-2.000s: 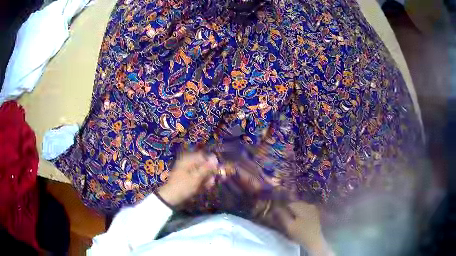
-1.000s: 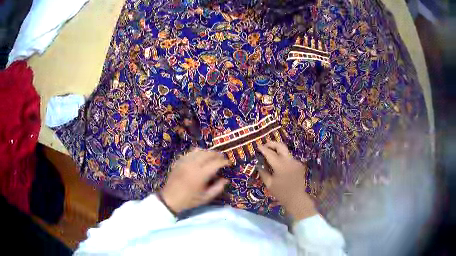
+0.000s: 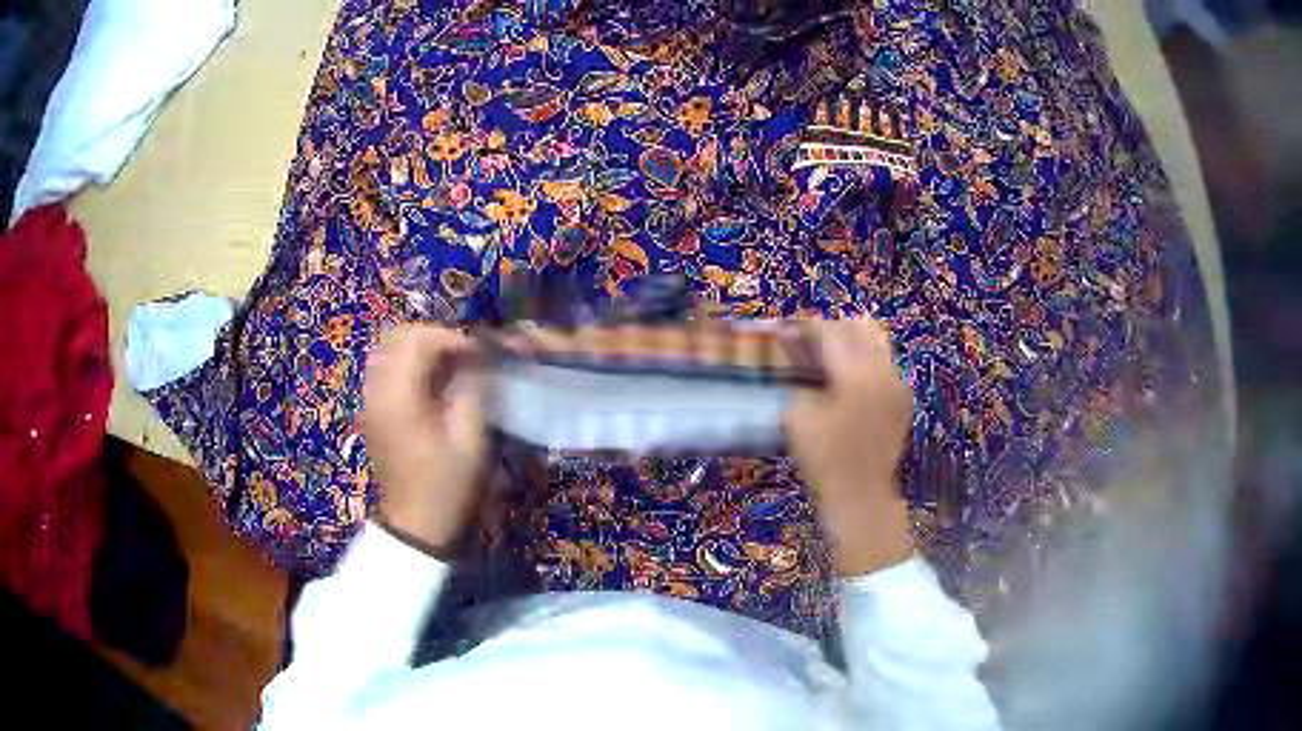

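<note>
The dark-blue printed garment (image 3: 571, 200) with orange and white floral motifs is spread over most of the table. My left hand (image 3: 421, 421) and my right hand (image 3: 857, 421) grip the two ends of a border-print trim (image 3: 657, 343), held stretched between them. The pale lining (image 3: 643, 411) shows as a flat strip just below the trim. The hands and the trim are blurred, and the exact hold of the fingertips is hard to see. A second piece of border print (image 3: 857, 150) lies on the garment at upper right.
The pale tan table (image 3: 186, 229) shows at left. White cloth (image 3: 129, 86) lies at upper left, red cloth (image 3: 50, 414) at far left. A small pale patch (image 3: 177, 340) sticks out at the garment's left edge. A brown wooden surface (image 3: 214, 600) is at lower left.
My hands have moved apart and a little up. The trim, which lay slanted on the garment, is now pulled level between them, with its pale lining exposed.
</note>
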